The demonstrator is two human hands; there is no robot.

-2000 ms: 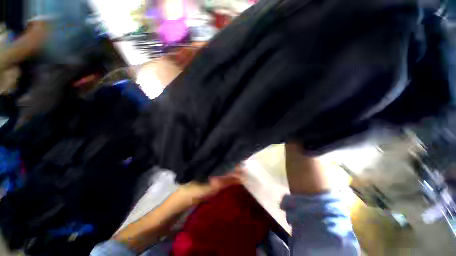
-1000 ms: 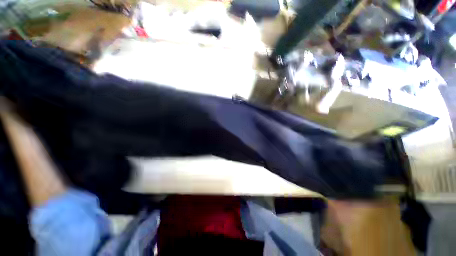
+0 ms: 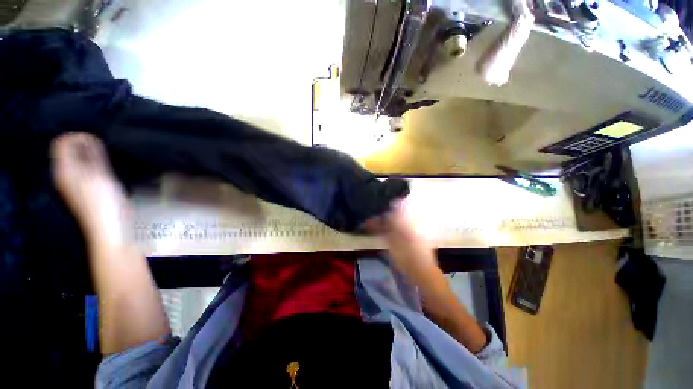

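Observation:
A dark garment lies in a bundle (image 3: 53, 83) at the left, and its long narrow sleeve or leg (image 3: 235, 152) stretches right across the white table. My right hand (image 3: 391, 220) holds the tube's open end just in front of the machine bed. My left hand (image 3: 80, 156) is blurred and lies against the dark bundle; its fingers are not clear enough to tell a grip. The needle area (image 3: 380, 125) of the cream-white sewing machine (image 3: 562, 83) is beyond the tube's end, apart from it.
Green-handled snips (image 3: 528, 182) lie right of the needle. The table's printed ruler edge (image 3: 190, 228) runs along the front. A keypad with a lit screen (image 3: 619, 129) is on the machine. A phone (image 3: 532, 279) lies on a tan surface below right. Dark cords (image 3: 608, 190) are beside it.
The view has turned to the machine and steadied. The dark tube, earlier reaching far right, now ends near the needle area. My right hand is now visible at its end.

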